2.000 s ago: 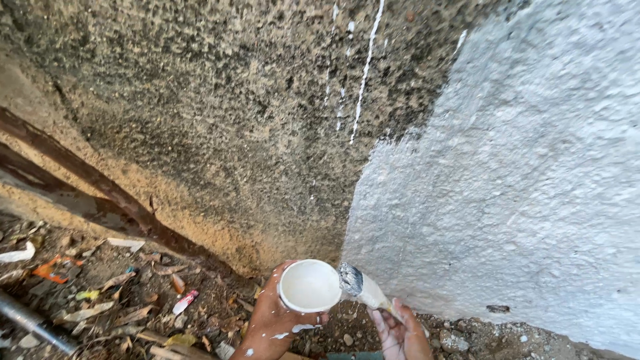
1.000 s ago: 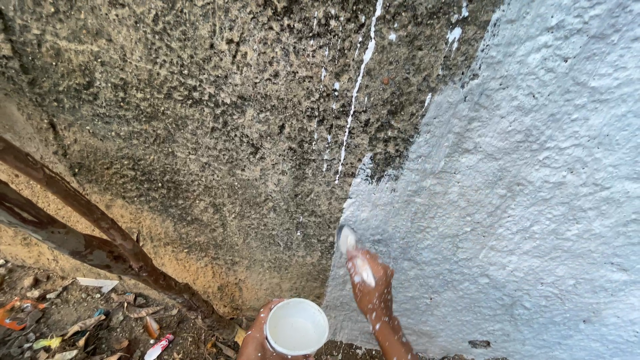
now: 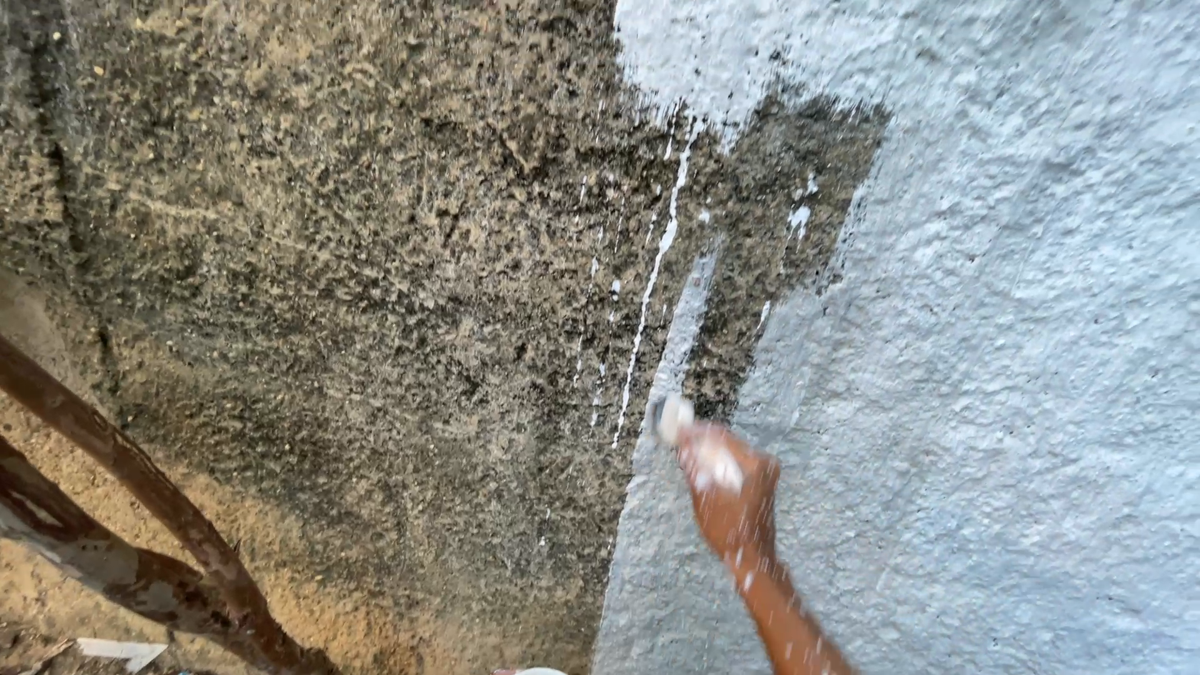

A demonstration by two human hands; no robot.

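My right hand is closed around a paintbrush, whose bristles touch the rough wall at the left edge of the white paint. A fresh narrow white stroke runs up from the brush. Left of it the wall is bare, dark and stained, with thin white drips. Only the rim of the white paint container shows at the bottom edge, with a sliver of my left hand against it. The brush and right hand are blurred, and white specks cover the forearm.
Two brown tree stems lean against or close to the wall at the lower left and join near the bottom. A white scrap lies on the ground in the bottom left corner.
My right hand has gone from beside the container up to the wall with the brush, and a new white stroke has appeared. The view has tilted up, so the container has nearly left it.
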